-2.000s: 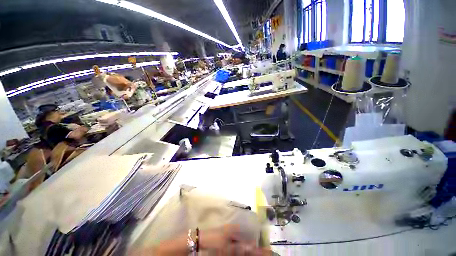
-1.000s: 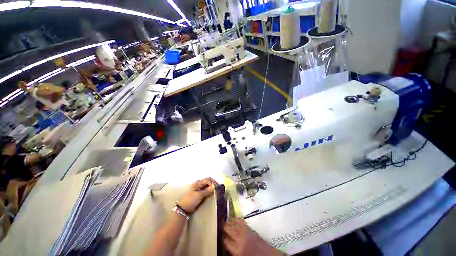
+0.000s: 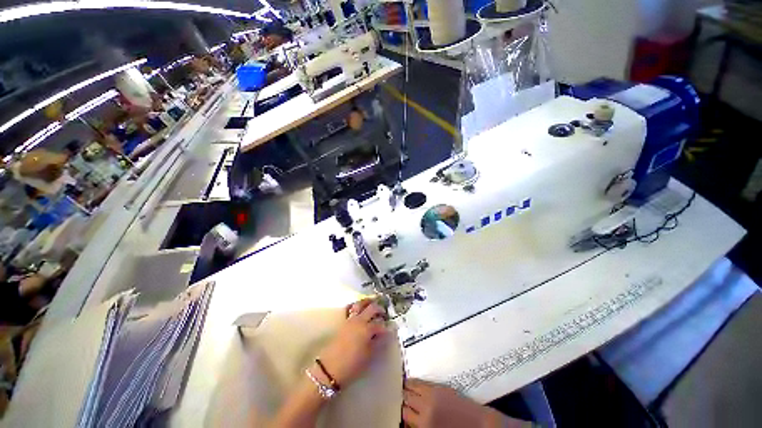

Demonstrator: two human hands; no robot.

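A large beige panel (image 3: 284, 351) lies on the white table left of the needle area (image 3: 405, 292), with a small grey tab at its far left corner. My left hand (image 3: 366, 334), with a bracelet at the wrist, presses on the panel, its fingertips beside the presser foot. My right hand (image 3: 430, 405) is at the panel's right edge near the bottom of the picture, fingers at the edge; it is partly cut off. The needle itself is hidden. The white sewing machine (image 3: 518, 184) stands to the right.
A stack of grey-beige panels (image 3: 154, 359) lies fanned at left. A long metal workway (image 3: 125, 217) runs away at left. A printed ruler scale (image 3: 560, 334) marks the table front. Thread cones (image 3: 445, 21) stand behind the machine. A blue motor (image 3: 668, 125) is at its right end.
The panel's dark edge strip, turned up between my hands a second ago, no longer shows; the panel lies flatter. My left hand is now at the presser foot. The view has shifted right.
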